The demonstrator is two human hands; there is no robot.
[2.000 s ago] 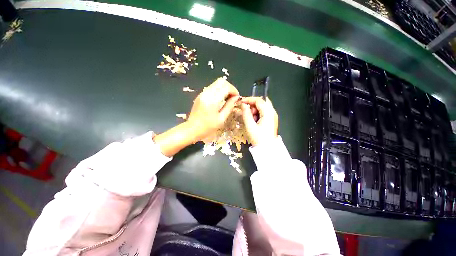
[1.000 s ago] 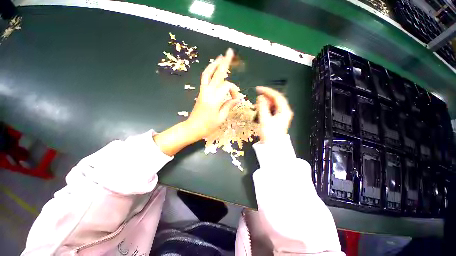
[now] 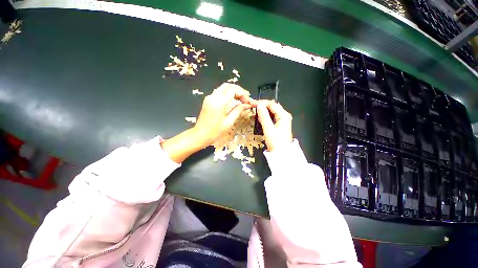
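Note:
A black plastic housing (image 3: 269, 91) with an open window at its far end is in my right hand (image 3: 276, 123), above the right side of a loose heap of small pale pieces (image 3: 233, 145). My right hand's fingers close on the housing and cover its middle. My left hand (image 3: 219, 111) reaches in from the left, its fingertips together and meeting the right fingertips at the housing's left edge. Whether the left fingers hold a small piece cannot be seen.
A second scatter of pale and brownish pieces (image 3: 186, 62) lies farther back, left of the heap. A stack of glossy black trays (image 3: 401, 138) with pockets stands at the right. A white strip (image 3: 230, 35) separates the dark bench from the green belt (image 3: 293, 29). A red stool (image 3: 31, 167) is lower left.
One second ago my hands were apart and blurred, the left fingers spread farther back. Now the fingertips have come together at the housing, which is tilted more upright in view.

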